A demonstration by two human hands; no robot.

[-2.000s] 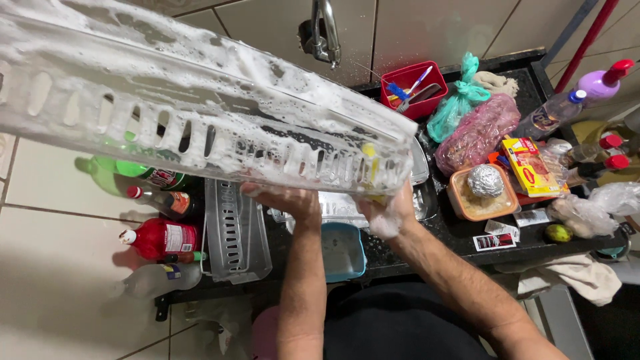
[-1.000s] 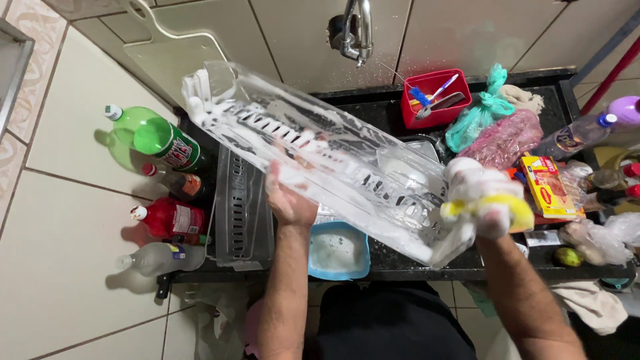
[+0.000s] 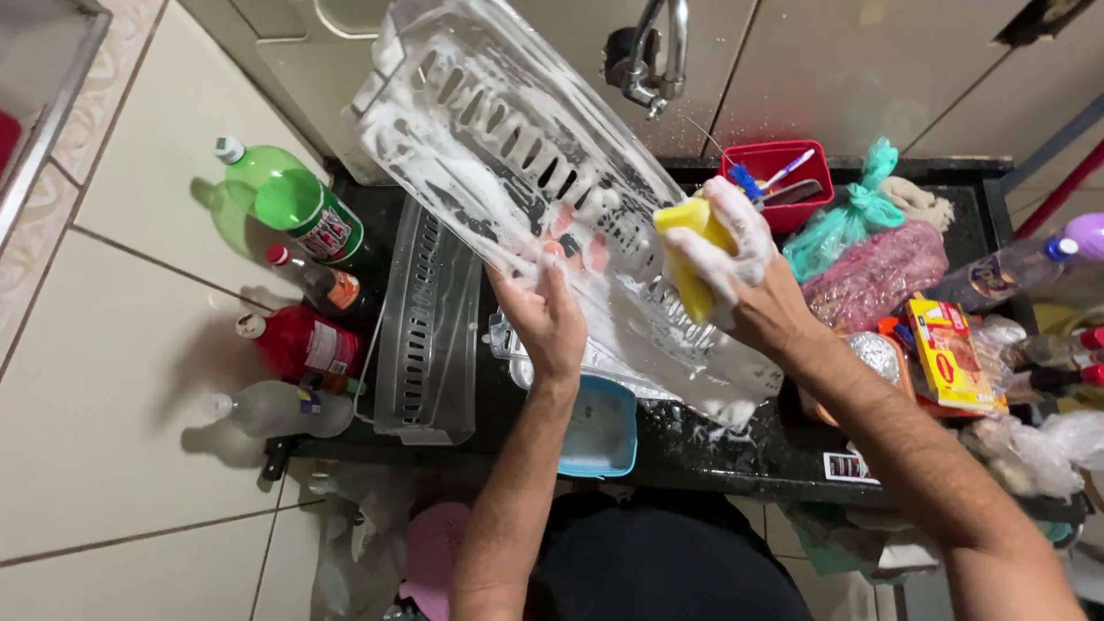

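Note:
A long, clear plastic slotted tray (image 3: 483,147), coated in white suds, is held tilted above the dark sink counter. My left hand (image 3: 548,310) grips its near long side, thumb on the outside and fingers seen through the plastic. In my soapy right hand (image 3: 733,259) is a yellow sponge (image 3: 690,259), over the tray's right part. A second slotted plastic tray (image 3: 431,345) stands on the counter to the left. Below my left hand's side sits a blue plastic tub (image 3: 599,431) with cloudy liquid. The metal faucet (image 3: 660,69) is beyond the tray.
Several bottles, among them a green soda bottle (image 3: 293,203) and a red one (image 3: 306,345), line the left. A red container (image 3: 780,172) with brushes stands at the back. Bagged items (image 3: 880,272) and a yellow food packet (image 3: 953,354) crowd the right. A cutting board (image 3: 319,86) leans behind.
The clear tray has turned so its left end points up and away. My right hand with the sponge has moved from the tray's right end to over its slotted inside.

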